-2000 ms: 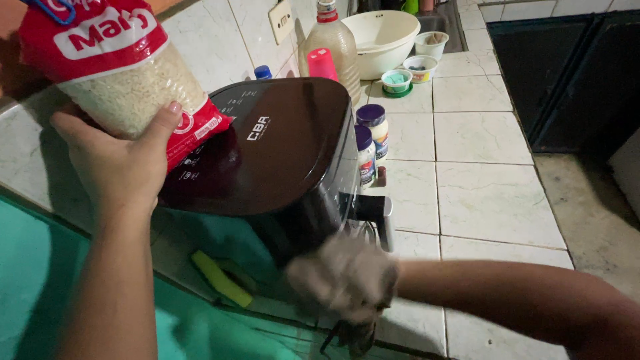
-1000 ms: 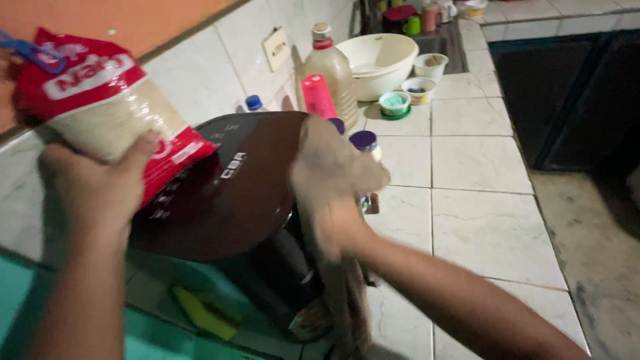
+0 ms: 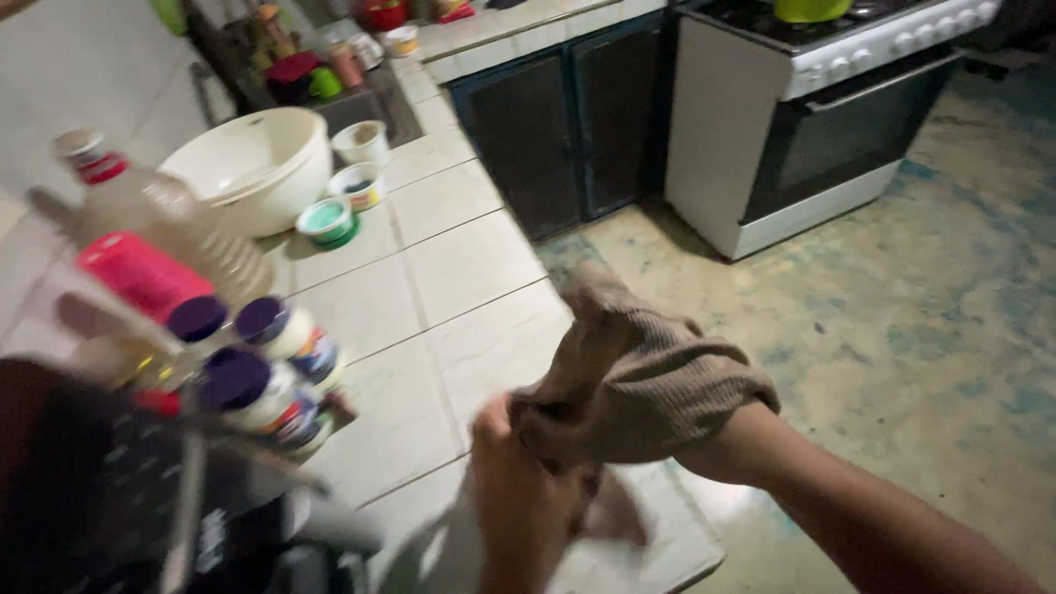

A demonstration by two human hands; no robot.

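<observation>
A ribbed brown-grey cloth (image 3: 652, 388) covers my right hand (image 3: 709, 429) near the counter's front edge; the fingers under it are hidden. My left hand (image 3: 524, 478) is closed on the lower left part of the cloth, and a blurred end hangs below it. At the lower left is the dark CBR appliance (image 3: 91, 487), partly out of view. Beside it stand jars with purple lids (image 3: 268, 396), a pink container (image 3: 148, 276) and a large plastic bottle (image 3: 177, 214).
A cream basin (image 3: 280, 181) and small tubs (image 3: 327, 221) sit on the tiled counter (image 3: 462, 330) before the sink (image 3: 371, 107). Dark cabinet doors (image 3: 528, 140) and a white stove (image 3: 718, 132) stand beyond, across the floor (image 3: 866, 330).
My left hand has let go of the red and clear rice bag, now out of view, and moved to the cloth. My right hand has left the appliance. The view has swung right.
</observation>
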